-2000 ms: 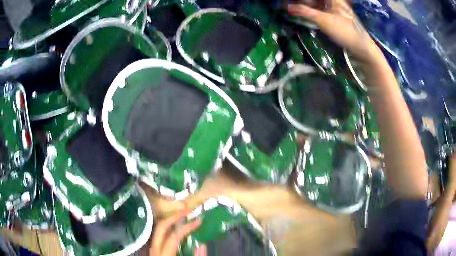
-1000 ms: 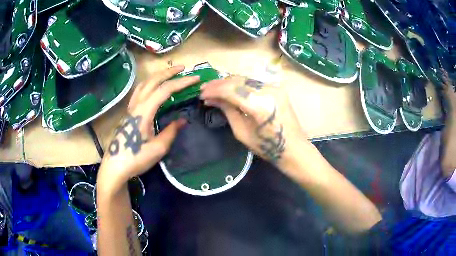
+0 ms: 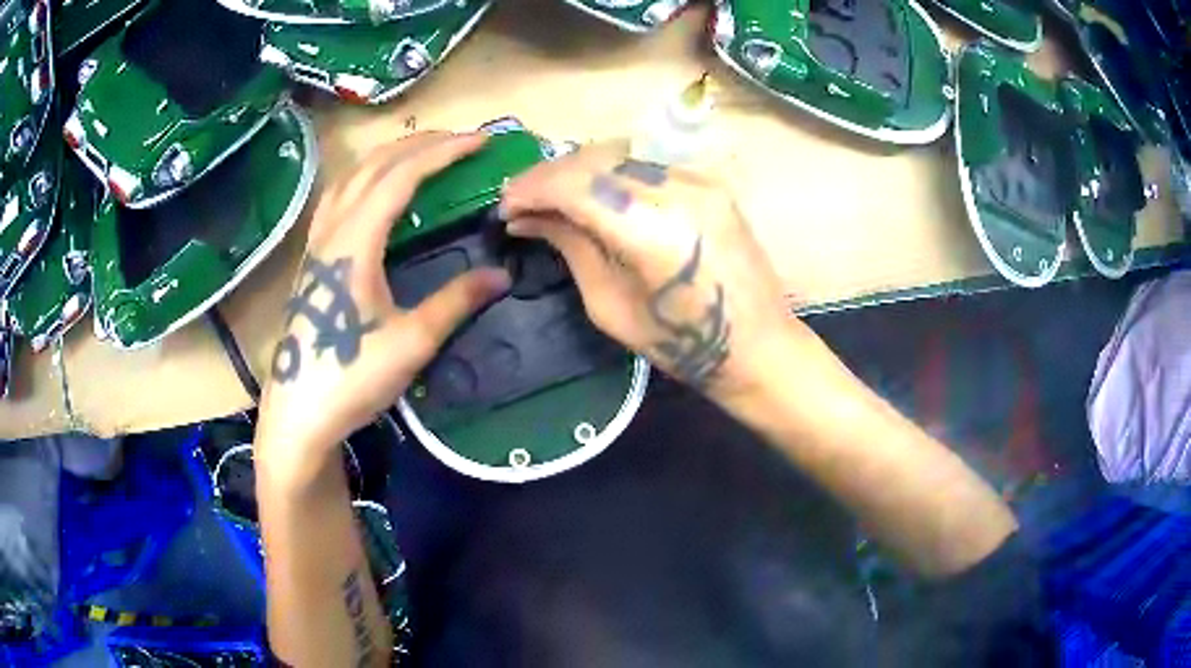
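A green car-shaped body (image 3: 516,437) with a pale rim and a dark recessed centre lies in front of me, rounded end towards me. My left hand (image 3: 379,281) holds its left side, fingers on the green end section and thumb over the recess. My right hand (image 3: 627,248) is over its right side, fingertips pinched together at a small dark insert (image 3: 538,270) in the recess. The insert is mostly hidden under the fingers. A translucent glue bottle (image 3: 675,131) with a yellowish tip stands beyond my right hand.
Many green bodies overlap at the left (image 3: 196,222) and along the far side. Others lie at the right (image 3: 1012,163). The tan board (image 3: 836,222) has its near edge close to me. Blue crates (image 3: 131,522) stand below left. A person's pale sleeve (image 3: 1143,392) is at the right.
Since two seconds ago, my right hand has come from the far pile to the body in front of me. Over the last second, the hands stay at the recess while the view shifts slightly.
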